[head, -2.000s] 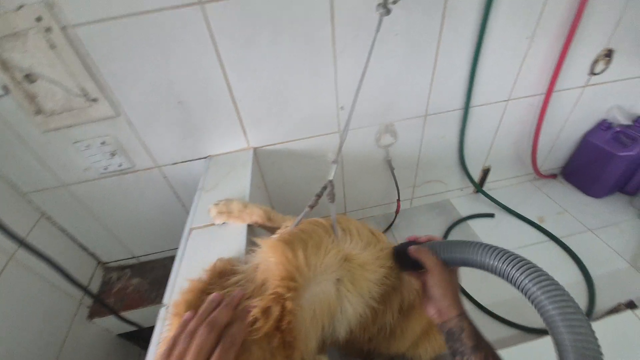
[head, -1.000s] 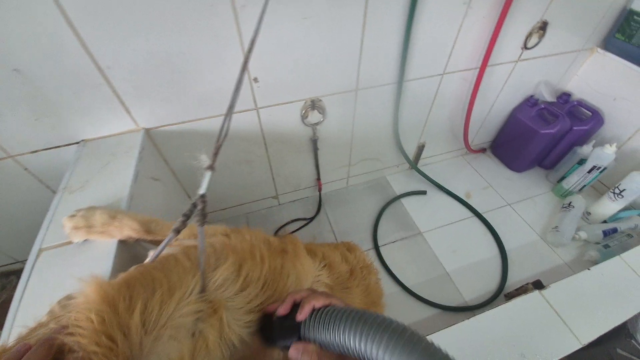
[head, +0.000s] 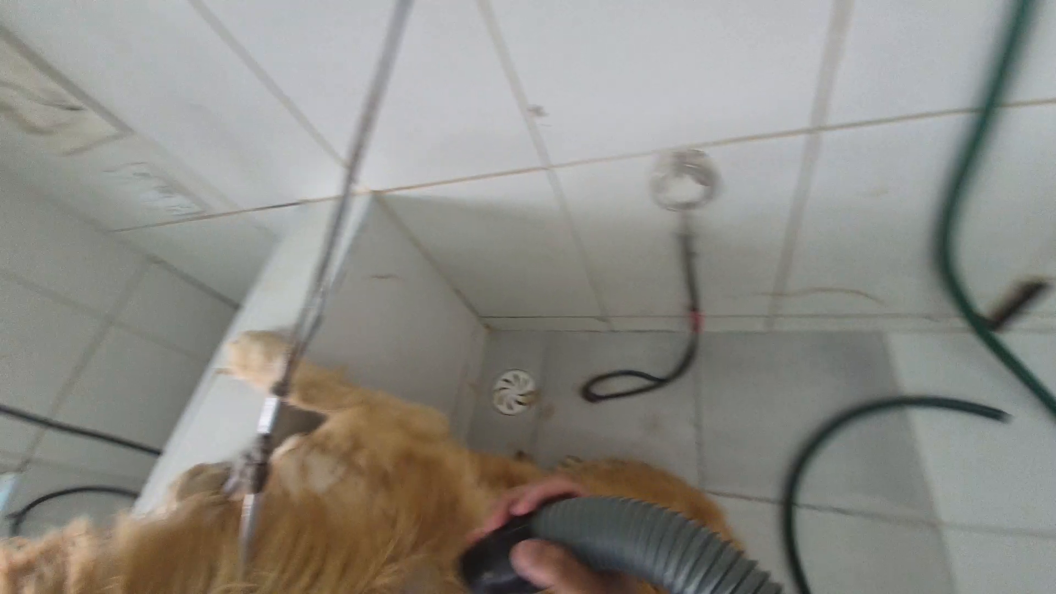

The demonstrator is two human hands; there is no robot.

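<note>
A golden-furred dog (head: 355,495) fills the lower left, one paw (head: 257,356) resting on the tiled ledge. Around it runs a grey cord (head: 355,157) with a metal clasp, coming down from above. My right hand (head: 549,536) grips the black nozzle (head: 495,565) of a grey corrugated dryer hose (head: 652,540), its mouth close against the dog's fur. My left hand is out of view.
A tiled ledge (head: 239,330) stands at the left. A black loop leash (head: 689,272) hangs from a round wall ring (head: 685,180) above a floor drain (head: 514,392). At right, a green water hose (head: 957,198) hangs and curls on the tiles.
My left hand, on the dog's fur two seconds ago, has left the view. My right hand still holds the hose nozzle near the dog's body. The view has shifted a lot.
</note>
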